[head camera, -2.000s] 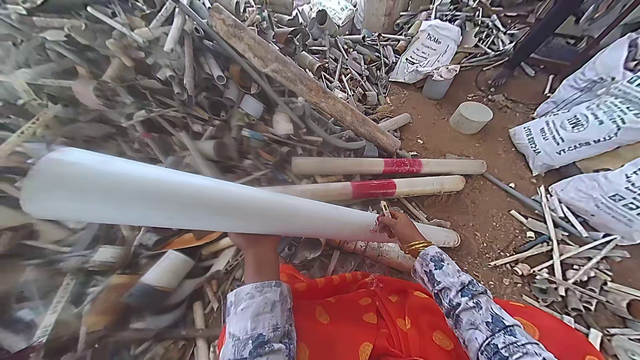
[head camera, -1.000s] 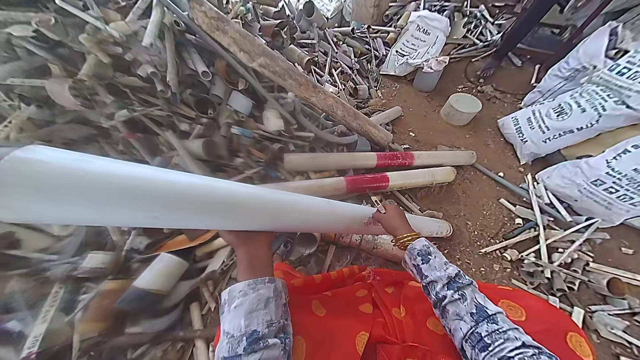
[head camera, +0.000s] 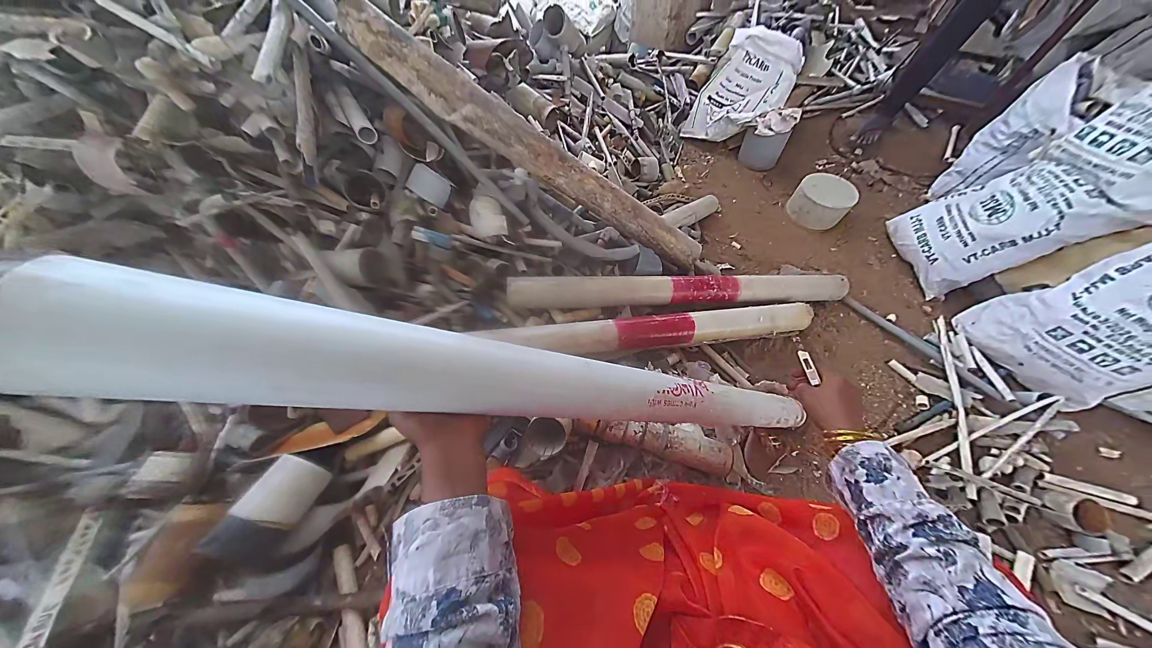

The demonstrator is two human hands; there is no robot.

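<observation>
A long white plastic pipe point(head camera: 360, 346) stretches from the left edge of the view to near the middle right, with red print near its right end. My left hand point(head camera: 441, 436) is under the pipe and supports it; its fingers are hidden behind it. My right hand point(head camera: 826, 396), with gold bangles at the wrist, is just past the pipe's right end, and a small light-coloured tool point(head camera: 808, 367) shows at its fingers. Behind the white pipe lie two cream pipes with red bands, a farther one point(head camera: 585, 291) and a nearer one point(head camera: 738, 326).
Heaped scrap pipe pieces point(head camera: 216, 180) fill the left side. A wooden beam point(head camera: 531, 148) slants across them. White printed sacks point(head camera: 999, 225) lie at the right, above scattered thin strips point(head camera: 967, 414). An upturned round tub point(head camera: 821, 200) sits on brown soil. A person's foot point(head camera: 871, 130) shows at the upper right.
My right hand has moved from the printed part of the white pipe to beyond its right end. My left hand still supports the pipe from below.
</observation>
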